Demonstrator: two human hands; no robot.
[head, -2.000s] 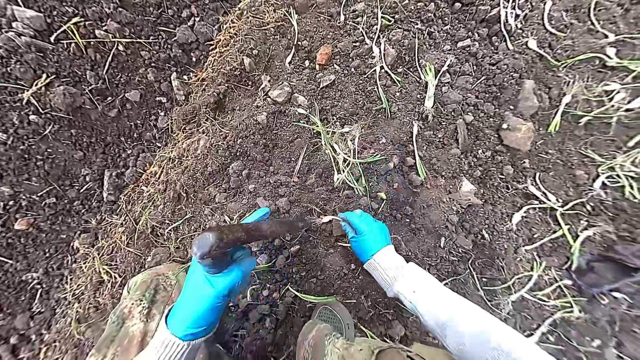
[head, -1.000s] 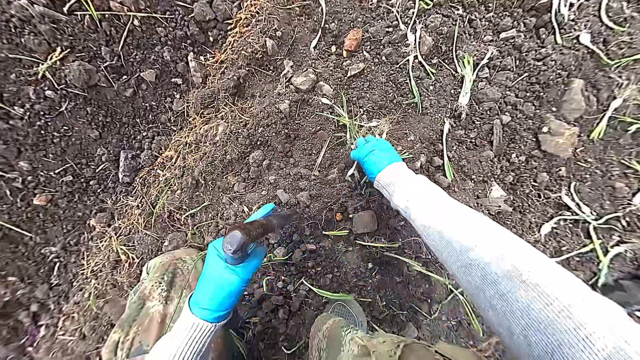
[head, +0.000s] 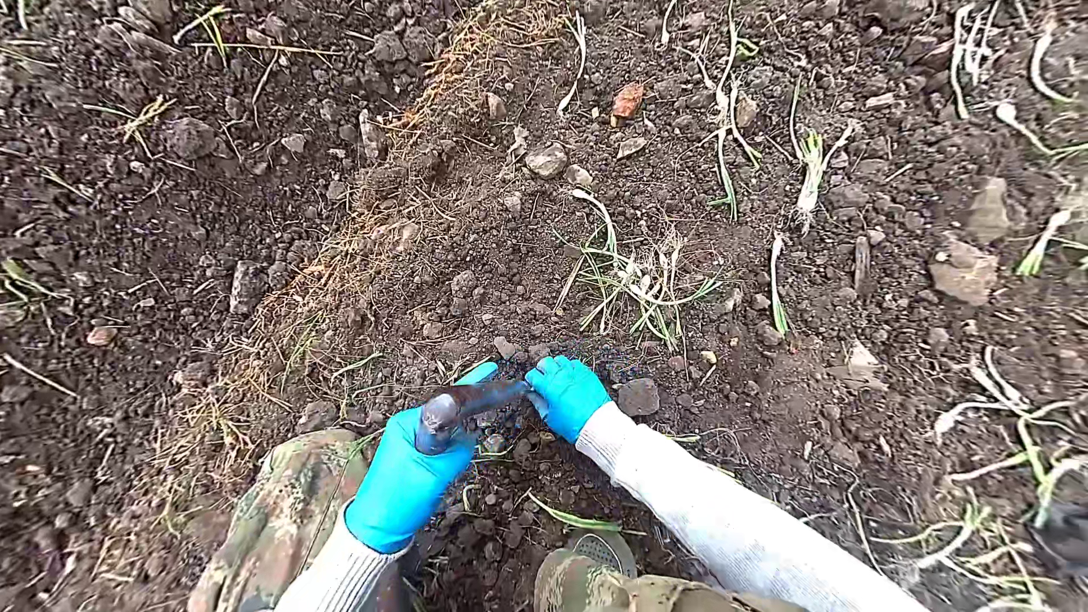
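My left hand (head: 410, 476), in a blue glove, grips a dark metal digging tool (head: 486, 398) whose blade points right, toward the soil. Beside the blade's far end, my right hand (head: 568, 395), also gloved in blue, is low at the ground with its fingers curled; whether something is between them is hidden. Just above the right hand lies a small pile of uprooted green onion seedlings (head: 650, 293) with pale bulbs and roots. A single green leaf (head: 574, 514) sticks out of the soil below the hands.
More onion seedlings (head: 812, 174) lie scattered at the upper right and along the right side (head: 1028, 433). Stones (head: 965, 270) dot the soil, one flat stone (head: 638, 397) right beside my right hand. Dry roots and grass (head: 340, 263) run diagonally at left. My camouflage-clad knee (head: 280, 510) is at lower left.
My right hand has gone from the small seedling pile, where it was a second ago, down to the soil by the blade. The left hand still holds the tool.
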